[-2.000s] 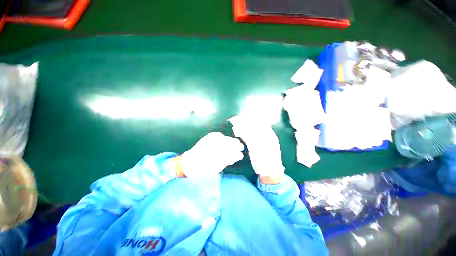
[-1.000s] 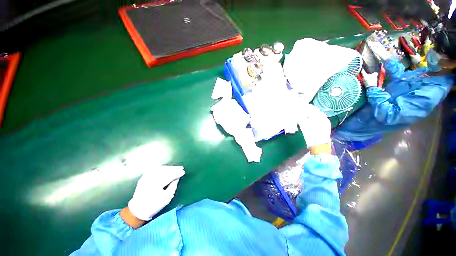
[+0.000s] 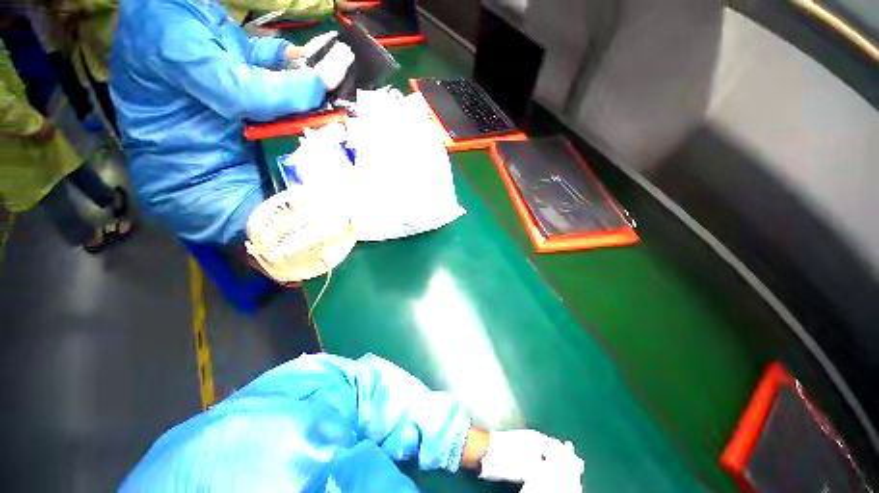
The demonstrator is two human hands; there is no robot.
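Note:
My left hand [image 3: 525,456], in a white glove, is at the bottom edge over the green bench top [image 3: 598,424]. Its fingers point down to the right and are partly cut off by the edge. I cannot tell whether it holds a white wiper. My right hand cannot be made out in the picture. A dark closed laptop [image 3: 814,448] on an orange-red tray [image 3: 754,424] lies at the lower right, cut off by the edge. Another dark closed laptop [image 3: 559,188] lies on its tray further up the green belt.
A cream fan [image 3: 294,236] stands at the bench's left edge beside a large white bag [image 3: 400,173]. An open laptop [image 3: 477,104] stands on a tray beyond. A person in a blue smock [image 3: 198,116] works at the upper left. A grey curved wall borders the right side.
The view has swung left, from the blue tray and teal fan to the cream fan and white bag. My right hand, seen earlier at the blue tray, no longer shows.

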